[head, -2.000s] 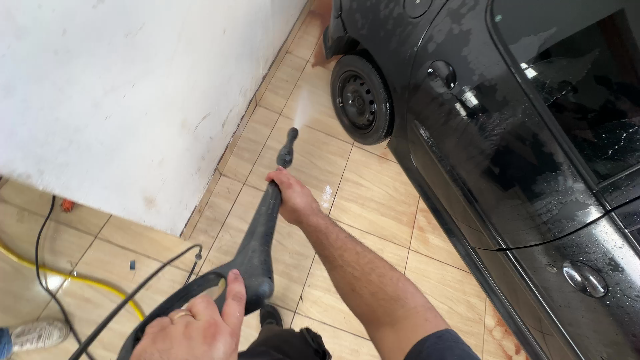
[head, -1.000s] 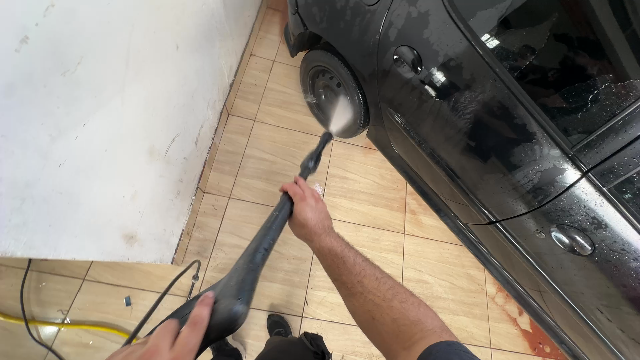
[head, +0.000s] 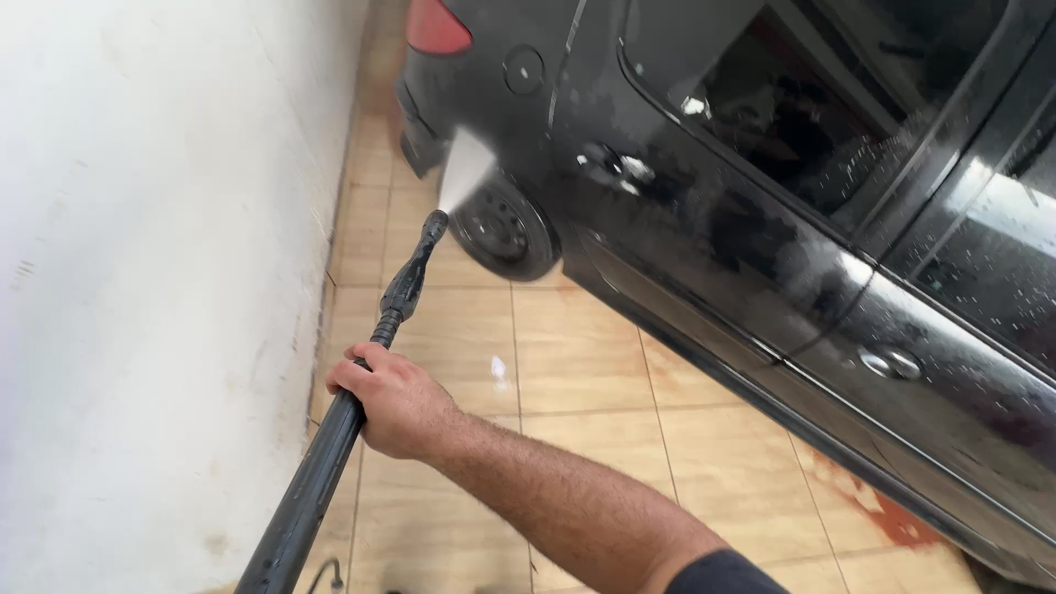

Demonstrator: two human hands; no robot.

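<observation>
My right hand point(head: 396, 402) is closed around the black lance of a pressure washer point(head: 305, 487), which slants up from the bottom left. The lance's nozzle point(head: 436, 221) sends a fan of white water spray point(head: 469, 169) over the rear wheel arch and the upper part of the tyre. The rear wheel point(head: 499, 227), with its dark steel rim, stands just right of the nozzle. It belongs to a black car point(head: 709, 214) with wet side panels. My left hand is out of view, as is the lower end of the lance.
A white wall point(head: 165, 247) runs along the left side. Beige floor tiles point(head: 577, 355) lie between it and the car, with reddish patches point(head: 899, 520) beside the sill. A thin dark hose or cable end point(head: 334, 573) shows at the bottom. Door handles point(head: 889, 363) stick out from the car's side.
The spray has moved from the wheel up to the wheel arch and upper tyre. My left hand, seen earlier at the washer's handle, has left the view. My right hand has kept its hold.
</observation>
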